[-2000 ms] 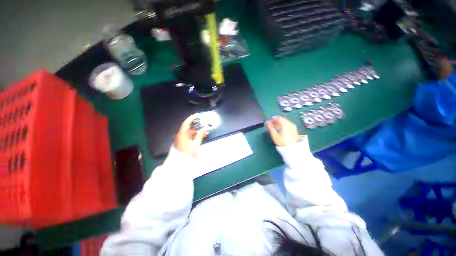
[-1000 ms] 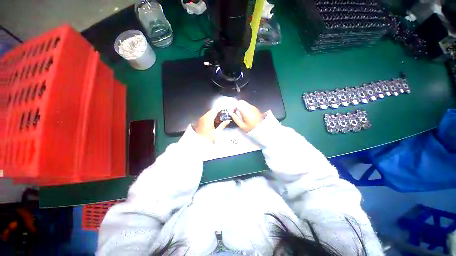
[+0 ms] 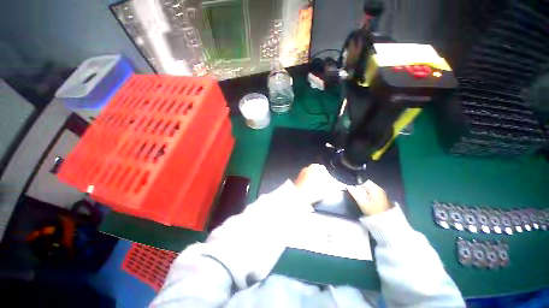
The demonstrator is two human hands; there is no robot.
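Observation:
My left hand [image 3: 313, 183] and my right hand [image 3: 372, 197] are close together under the lit lens of the black microscope [image 3: 376, 108], over its flat black base [image 3: 289, 157]. Bright glare lies between them, and whatever is between the fingers cannot be made out. A white paper slip [image 3: 337, 237] lies at the base's front edge, below my hands. The monitor [image 3: 229, 36] behind shows a magnified circuit board. A long row of circuit board modules [image 3: 485, 219] and a shorter row [image 3: 481, 252] lie on the green mat at the right.
A red slotted crate stack [image 3: 156, 150] stands left, with a dark phone [image 3: 233, 195] beside it and a blue-white lidded box [image 3: 96, 81] behind. A white tub [image 3: 255, 110] and clear bottle [image 3: 280, 90] stand behind the base. Black stacked trays [image 3: 499, 117] are back right. Another red crate [image 3: 148, 264] is low left.
The view has swung up and left, bringing in the monitor and microscope top. My right hand came from beside the base to join my left under the lens. The board seen earlier between my fingers is no longer distinguishable.

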